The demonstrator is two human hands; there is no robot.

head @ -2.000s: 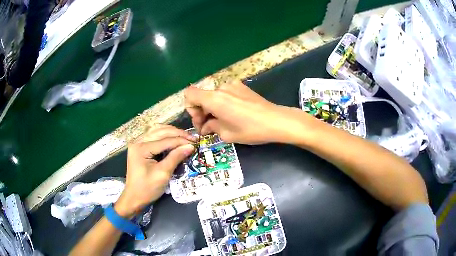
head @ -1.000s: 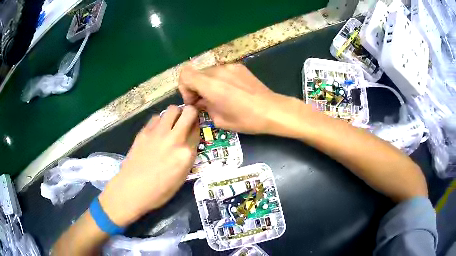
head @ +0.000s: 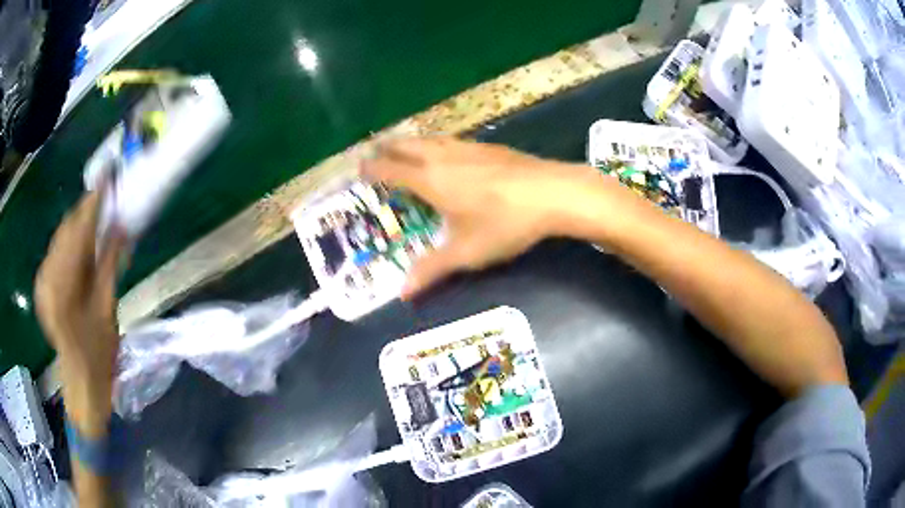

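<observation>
My right hand (head: 452, 208) lies spread over the right side of an open power strip housing (head: 342, 243), thumb at its lower edge and fingers at its upper edge. My left hand (head: 84, 288) is at the far left, blurred, with its fingers at the lower end of another open housing (head: 169, 159), which is tilted over the green belt. A brass contact strip (head: 139, 79) sticks out at that housing's top. A third open housing (head: 471, 397) lies on the black bench, its white cord (head: 367, 461) leading left into a plastic bag (head: 288, 486).
Another open housing (head: 700, 189) lies beyond my right forearm. Stacked units (head: 789, 109) and bagged cords (head: 873, 228) are at the right. The pale metal rail (head: 556, 84) edges the green belt (head: 397, 60). White units (head: 25, 407) stand at the lower left. Part of a housing shows at the bottom edge.
My left hand has left the middle housing and moved far left to a housing at the belt. My right hand has opened across the middle housing, which now sits further left and turned.
</observation>
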